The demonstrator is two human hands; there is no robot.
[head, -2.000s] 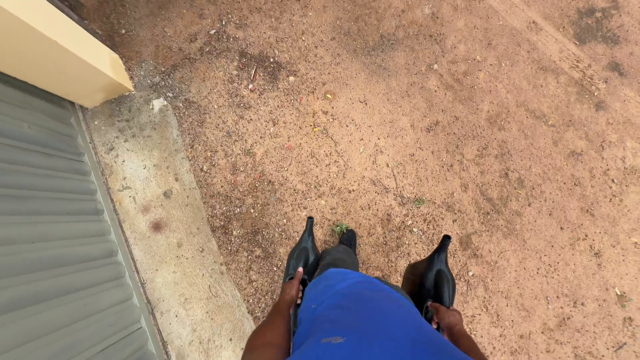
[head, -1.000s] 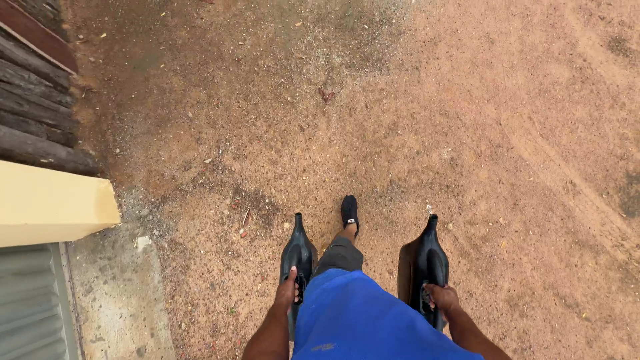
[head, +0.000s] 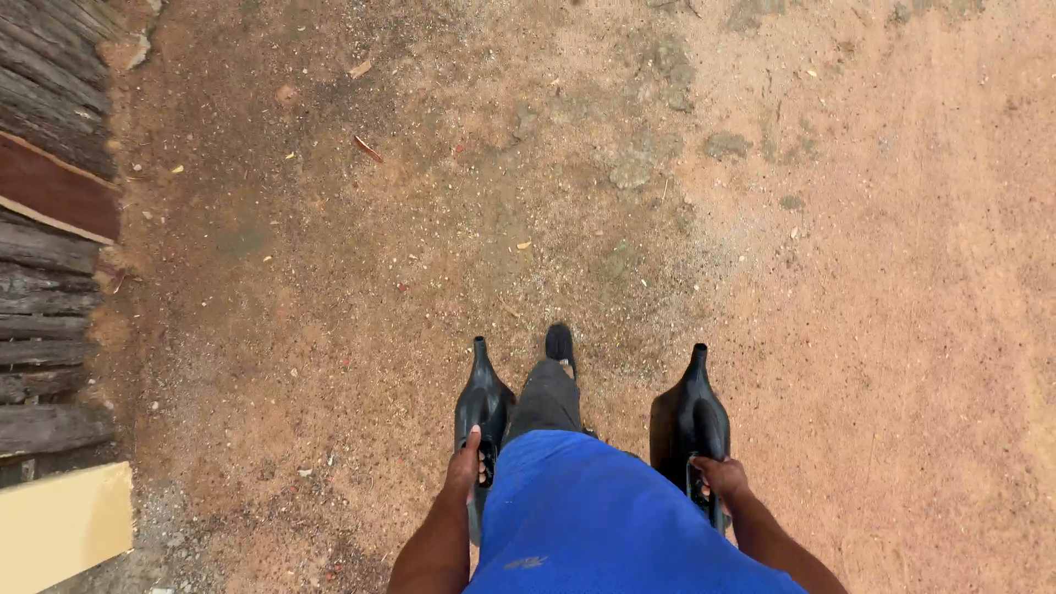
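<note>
Two black plastic watering cans hang at my sides, their tapered spouts pointing forward. My left hand [head: 468, 468] is closed around the handle of the left watering can [head: 483, 402], beside my left leg. On the other side, my right hand [head: 719, 478] grips the handle of the right watering can [head: 701, 412]. The lower parts of both cans are partly hidden by my arms and blue shirt. Whether the cans hold water cannot be seen.
Reddish gravelly ground [head: 528, 206] lies ahead, with small leaves and wood chips. Weathered wooden logs [head: 49, 256] line the left edge, with a reddish-brown board [head: 58, 186] among them. A cream-painted wall corner [head: 70, 524] stands at the lower left.
The view has moved forward along the ground; the grey corrugated surface has left the frame and more logs show at the left. Both hands still hold the cans.
</note>
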